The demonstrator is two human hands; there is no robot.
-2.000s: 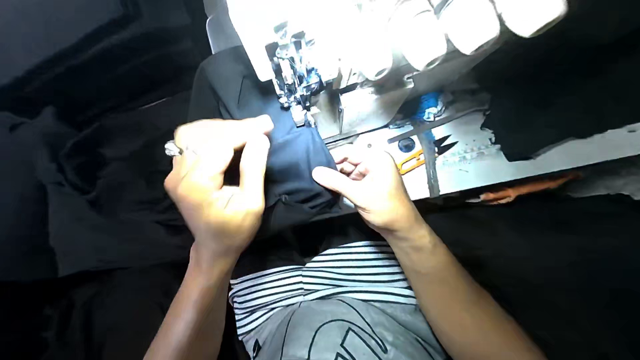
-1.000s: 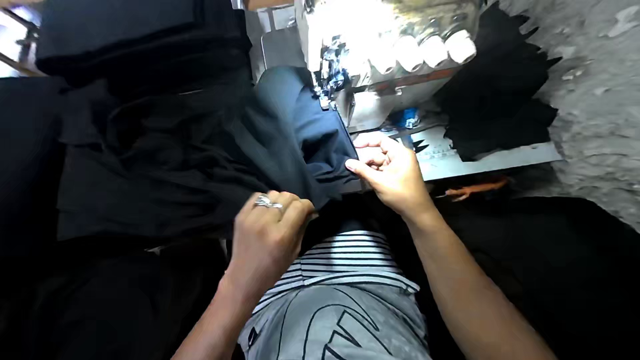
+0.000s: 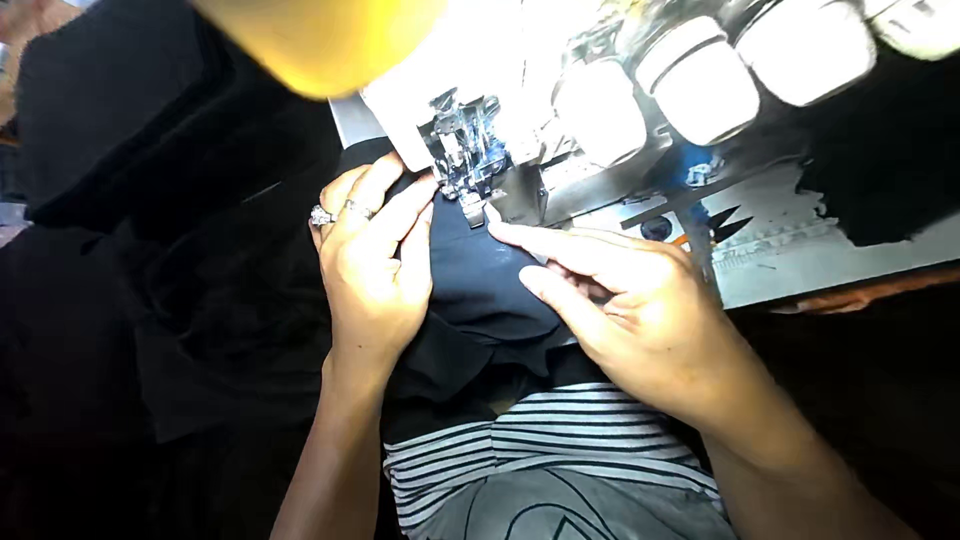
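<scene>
Dark fabric (image 3: 487, 277) lies under and in front of the metal presser foot (image 3: 472, 208) of a brightly lit sewing machine (image 3: 469, 142). My left hand (image 3: 375, 255), with rings on it, rests on the fabric just left of the foot, fingertips close to the needle area. My right hand (image 3: 630, 300) is right of the foot, its index fingertip touching the fabric's edge beside it and its thumb apart from that finger. Whether either hand pinches the cloth cannot be told.
Large white thread-cone holders or caps (image 3: 701, 82) stand along the machine's right. Scissors with orange handles (image 3: 720, 229) lie on the metal plate (image 3: 795, 255), near black cloth scraps (image 3: 885, 150). A yellow blurred object (image 3: 330, 37) hangs at the top. Dark cloth (image 3: 112, 112) is piled left.
My left hand has moved from the lower part of the cloth up beside the presser foot. My right hand has come up from the fabric's right edge to the foot. The view is closer.
</scene>
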